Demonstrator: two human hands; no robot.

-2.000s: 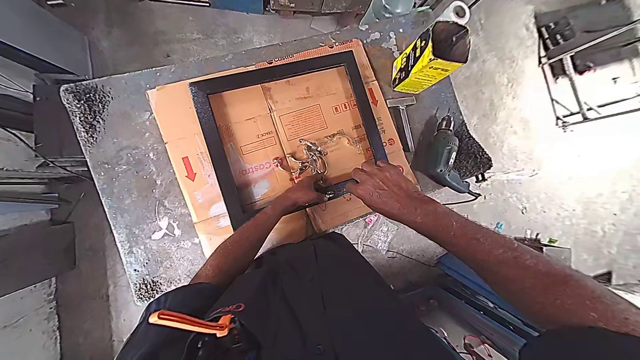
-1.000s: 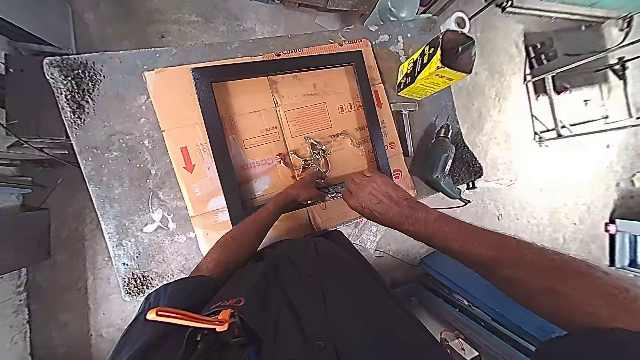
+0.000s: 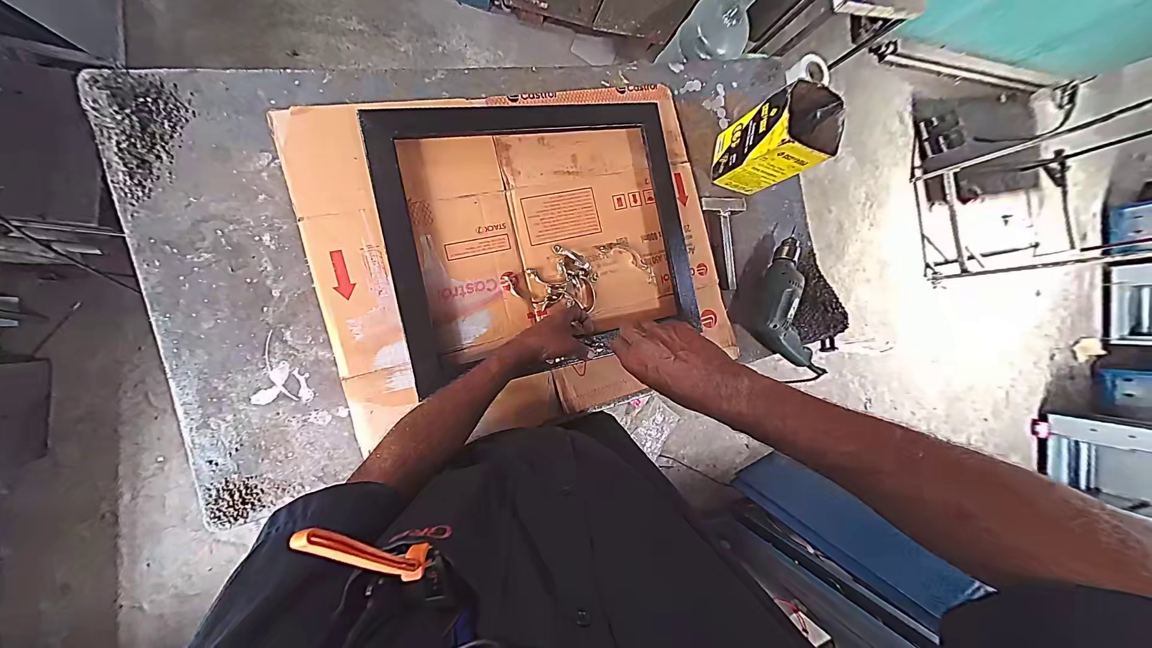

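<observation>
A black rectangular frame [image 3: 400,243] lies on a flattened cardboard box [image 3: 315,180] on the worktable. My left hand [image 3: 556,337] is at the frame's near side, its fingers beside a tangle of shiny, crumpled strip [image 3: 567,283] lying inside the frame. Close to its right, my right hand [image 3: 661,355] bends its fingers over the same near side, towards the right corner. Between the hands a small shiny patch shows on the frame's near bar. Whether either hand pinches something small there cannot be told, as the fingers hide it.
Right of the cardboard lie a hammer [image 3: 725,238] and a corded power drill [image 3: 781,301]. Behind them stands a yellow and black box [image 3: 765,139] near a tape roll [image 3: 808,68]. White scraps [image 3: 281,382] lie on the worktable [image 3: 207,270] at left. A blue metal case [image 3: 846,540] is low at right.
My right hand has shifted slightly along the near side since the earliest frame, its fingers now more bunched. The frame and the shiny strip stay in place on the cardboard.
</observation>
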